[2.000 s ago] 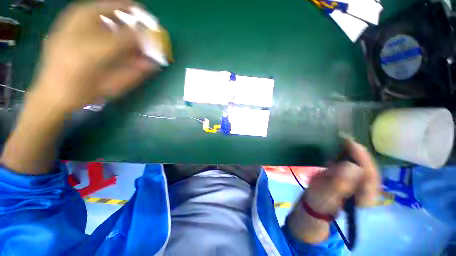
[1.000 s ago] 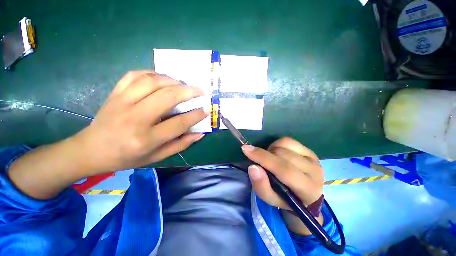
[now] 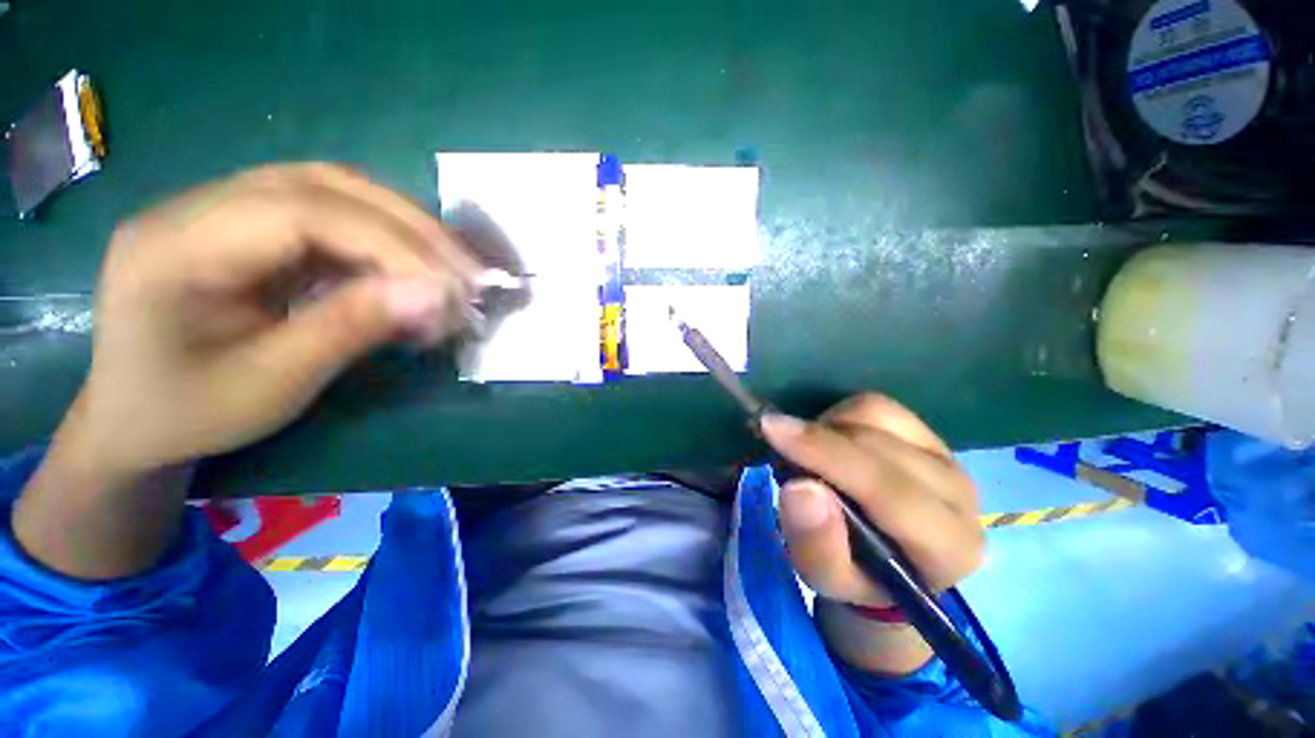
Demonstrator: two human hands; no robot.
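Several white pouch cells lie flat in two columns on the green mat; one is at the lower right (image 3: 707,339). A narrow blue protection board (image 3: 612,238) runs between the columns, with a yellow-orange flex part (image 3: 610,336) at its lower end. My left hand (image 3: 274,296) is blurred, its fingertips together over the left cells, with a short thin bright end like solder wire (image 3: 505,280) between them. My right hand (image 3: 880,498) holds the black soldering iron (image 3: 923,613) like a pen. Its metal tip is over the lower right cell, right of the board.
A loose dark-faced cell with a yellow-brown edge (image 3: 55,144) lies at the far left. A black fan with a white-blue label (image 3: 1200,69) stands at the upper right. A whitish stained tub (image 3: 1219,339) lies at the right edge, below the fan.
My left hand came down to the cells and has now drawn back left, uncovering the left cells and the flex part. The iron came to the board, then moved slightly right off it.
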